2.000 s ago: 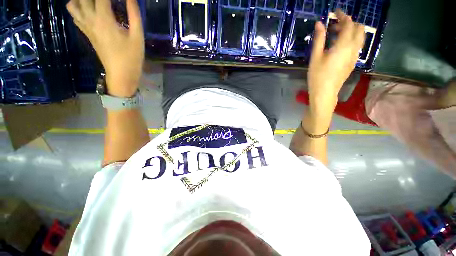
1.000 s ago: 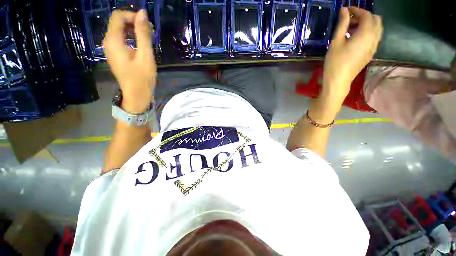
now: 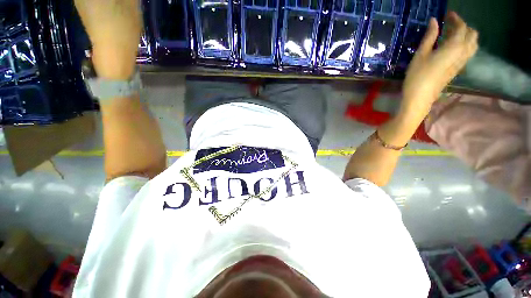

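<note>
A shiny black blister tray [image 3: 260, 61], blue in the glare, lies across the top of the picture with a row of rectangular pockets. The pockets show dark centres, blue edges and white glare. My left hand [image 3: 112, 35] is over the tray's left part; its fingers are cut off by the top edge, so I cannot tell what they hold. My right hand [image 3: 438, 65] is at the tray's right end, thumb and fingers apart, with nothing visible in it.
More dark trays [image 3: 46, 87] lie at the far left, above brown cardboard [image 3: 43, 142]. A dark green surface [image 3: 495, 38] is at the right. A person's pink sleeve [image 3: 474, 131] is beside my right arm, near a red stool [image 3: 370, 107]. Crates are at the lower right.
My left hand has moved forward and left, past the top edge. My right hand has moved right and its fingers have opened. The cream outlines seen earlier on the tray no longer show clearly.
</note>
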